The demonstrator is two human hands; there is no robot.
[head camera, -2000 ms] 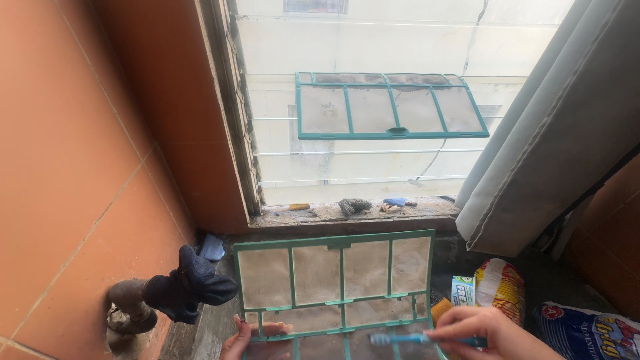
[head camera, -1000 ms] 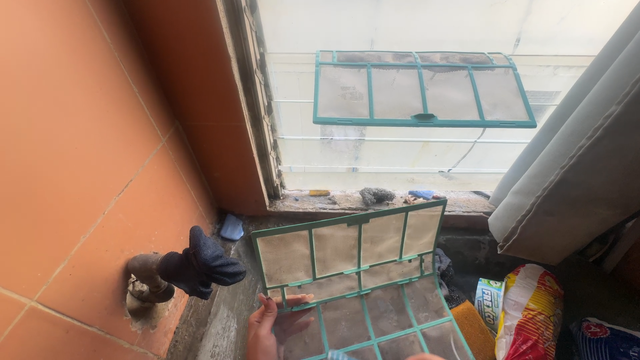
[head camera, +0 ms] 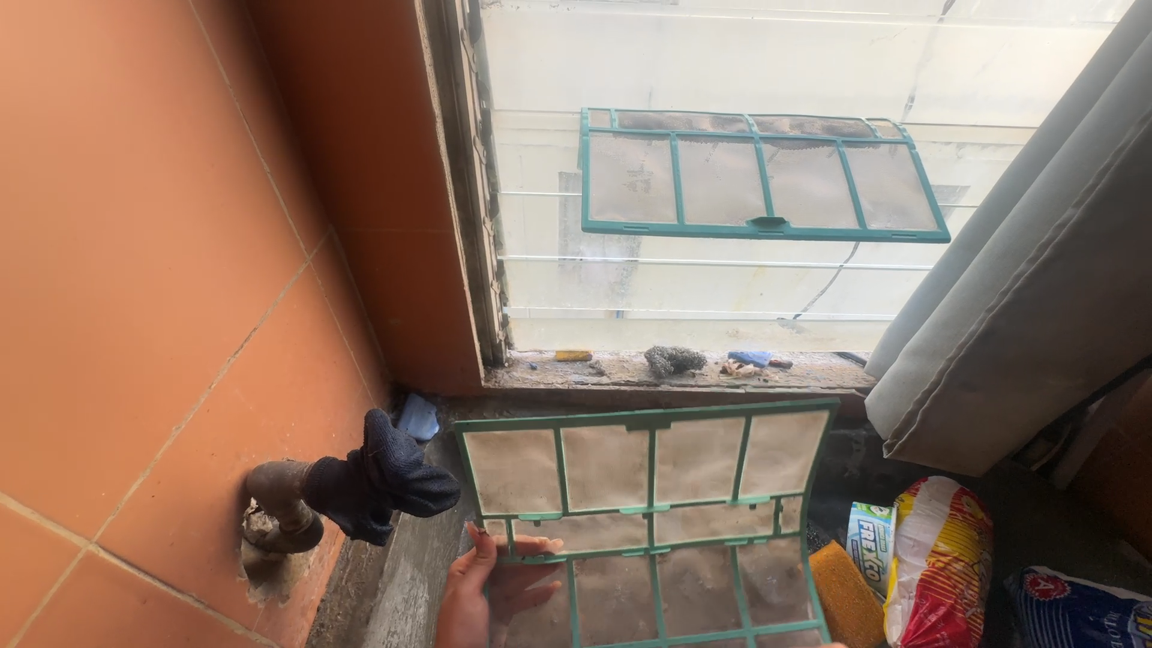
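Observation:
My left hand (head camera: 504, 585) grips the left edge of a green-framed mesh air filter (head camera: 657, 531), thumb on the frame and the other fingers behind the mesh. The filter's upper panels look pale and its lower panels look greyer; its bottom end runs out of view. Only a sliver of my right hand (head camera: 834, 644) shows at the bottom edge, by the filter's lower right corner; what it holds is hidden. A second green-framed mesh filter (head camera: 765, 180) leans against the louvred window above.
A dark cloth (head camera: 382, 477) is wrapped on a pipe (head camera: 279, 504) at left. A steel scouring pad (head camera: 675, 360) lies on the windowsill (head camera: 612, 371). At right are an orange sponge (head camera: 844, 594), a red-and-yellow bag (head camera: 940, 558), a blue bag (head camera: 1080, 607) and a grey curtain (head camera: 1008, 252).
My right hand, which held a light-blue brush over the filter two seconds ago, has moved down, almost out of view. The held filter's lower part shows more. My left hand keeps its grip.

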